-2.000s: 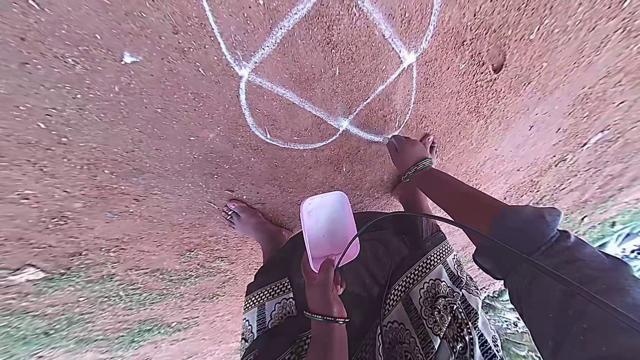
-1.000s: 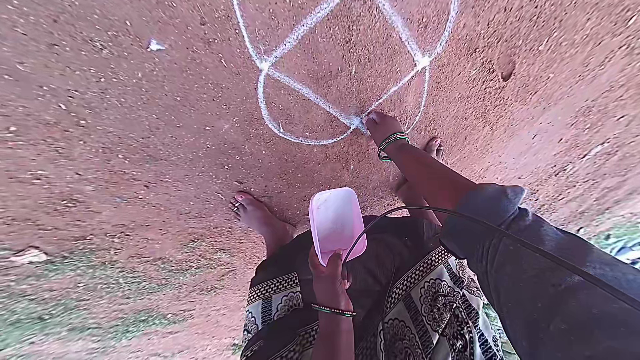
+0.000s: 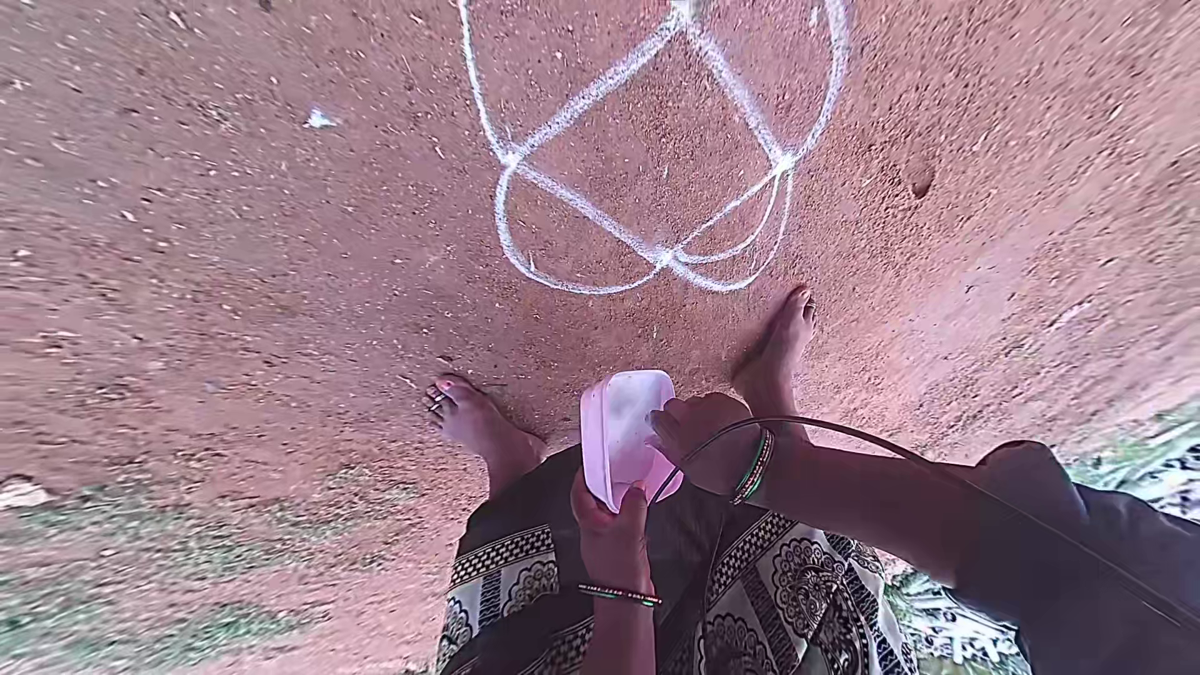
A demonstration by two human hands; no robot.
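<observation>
My left hand grips the near end of a pink plastic container in front of my skirt. White powder shows inside it. My right hand is at the container's right rim, its fingertips reaching over the opening; whether they pinch any powder cannot be told. Beyond my feet, a white powder drawing lies on the reddish ground, with straight lines crossing at bright points and curved loops around them. At its lower right are two curves, one inside the other.
My bare feet stand on either side, the left foot and the right foot close to the drawing. A thin black cable runs across my right forearm. Grass patches lie at the lower left, a small white bit at the upper left.
My right hand has come back from the drawing on the ground to the container. A second, inner curve now shows at the drawing's lower right. My left hand still holds the container.
</observation>
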